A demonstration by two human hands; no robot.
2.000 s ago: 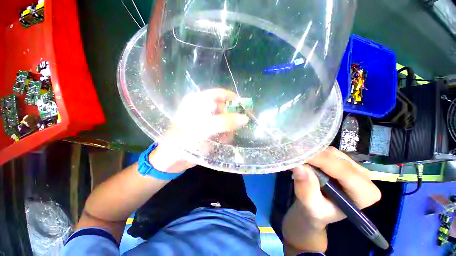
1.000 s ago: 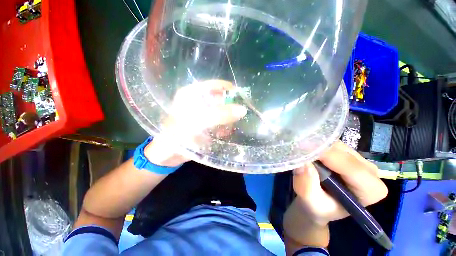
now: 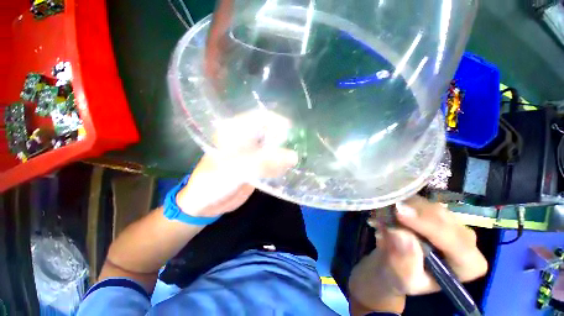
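My left hand [image 3: 247,157] is behind the clear plastic fume hood [image 3: 346,199], washed out by glare. Its fingers pinch a small green circuit board [image 3: 298,145], which shows faintly through the plastic. My right hand [image 3: 420,253] is below the hood's right rim and holds the black pen-like handle of the soldering iron [image 3: 446,279]. The iron's tip cannot be made out. The right hand is blurred.
A red bin [image 3: 111,92] with several green boards is at the left. A blue bin [image 3: 479,102] with small yellow and orange parts is at the right. A grey-blue sponge [image 3: 477,177] sits near a black box. A blue-handled tool [image 3: 365,80] shows through the hood.
The iron's metal barrel no longer shows near the board. My right hand has shifted slightly right and down with the handle. The hood and bins appear a little further right in view.
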